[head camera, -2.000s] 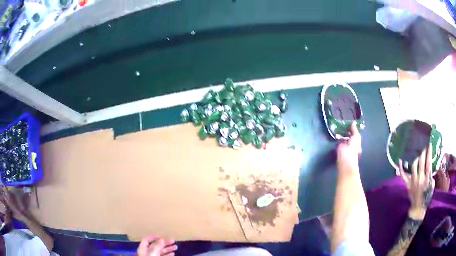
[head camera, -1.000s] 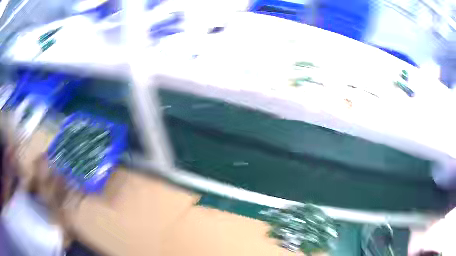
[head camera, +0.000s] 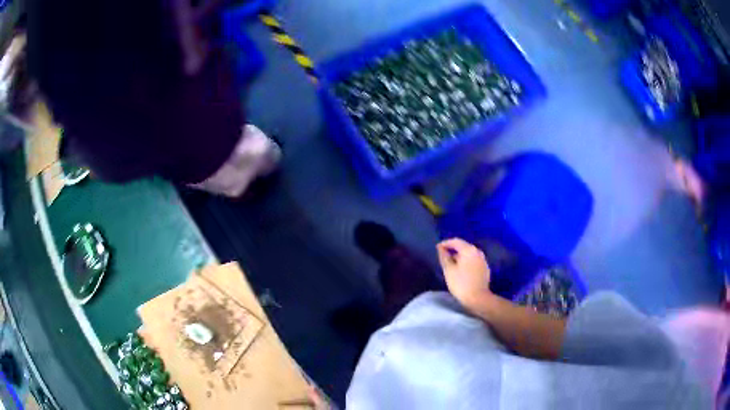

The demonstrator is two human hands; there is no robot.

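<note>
My right hand (head camera: pixel 464 269) is at centre right, over the floor beside a blue stool, fingers curled together; I cannot tell if anything is in them. A sliver of skin at the cardboard's bottom edge may be my left hand (head camera: pixel 317 398), mostly cut off. The green oval case (head camera: pixel 86 260) with a pale rim lies on the green bench at left, untouched. A heap of small green parts (head camera: pixel 148 376) lies at bottom left. A whitish cup (head camera: pixel 198 332) stands on a brown-stained patch of the tan cardboard (head camera: pixel 268 372).
A blue crate (head camera: pixel 352 148) heaped with green parts is on the floor ahead, the blue stool (head camera: pixel 552 204) near it. Another crate's parts (head camera: pixel 551 290) show beyond my forearm. A person in dark clothes (head camera: pixel 152 96) is at the bench, upper left. More crates are at upper right.
The view has swung right, from the bench to the floor and crates. My right hand, on the oval case two seconds ago, is now off the bench; the case stays there.
</note>
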